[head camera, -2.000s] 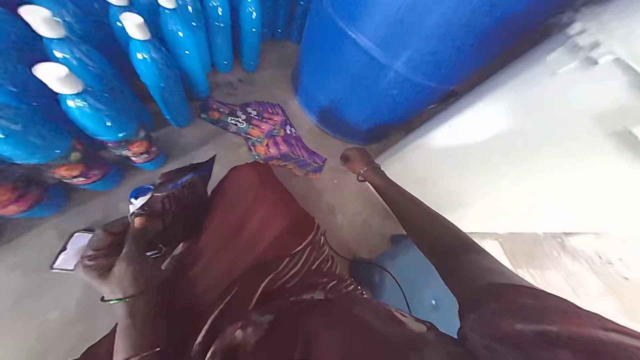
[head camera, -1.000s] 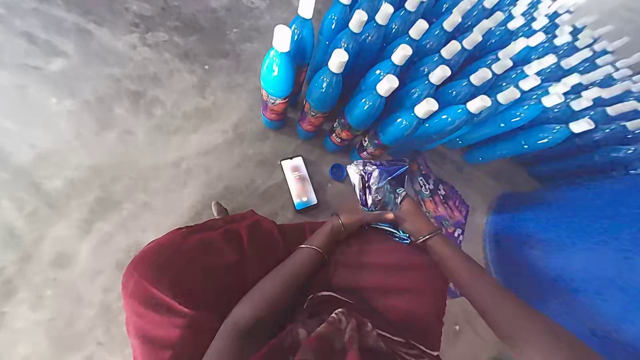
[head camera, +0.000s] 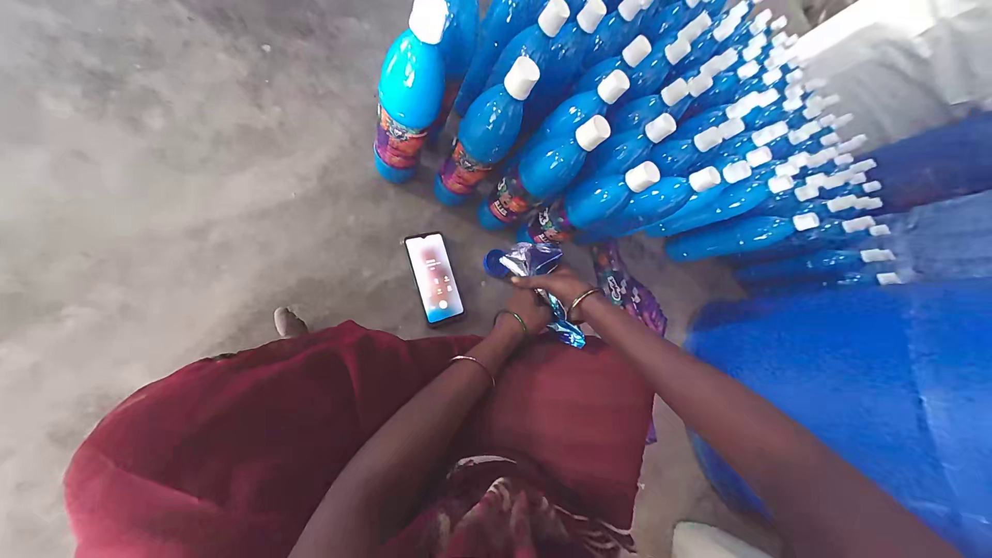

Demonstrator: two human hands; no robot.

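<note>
Both of my hands meet over my lap at a crumpled shiny plastic wrapper (head camera: 535,258). My left hand (head camera: 532,308) is closed on its lower part, and a blue foil-like end (head camera: 567,332) sticks out below. Across the wrapper's middle lies my right hand (head camera: 559,285), its fingers pointing left and holding it. A round blue cap or roll (head camera: 496,263) is at the wrapper's left side; whether it is attached I cannot tell. On the floor left of my hands lies a smartphone (head camera: 434,279) with its screen lit.
Many blue bottles (head camera: 487,132) with white caps and printed labels stand in rows ahead and to the right. A purple printed plastic sheet (head camera: 626,294) lies right of my hands. At the right is a large blue drum (head camera: 821,364). Part of a pale object (head camera: 713,542) shows at the bottom edge.
The view has swung strongly since two seconds ago. Then my right hand was apart from the wrapper; now both hands are on it. The wrapper has shifted left and lower since one second ago.
</note>
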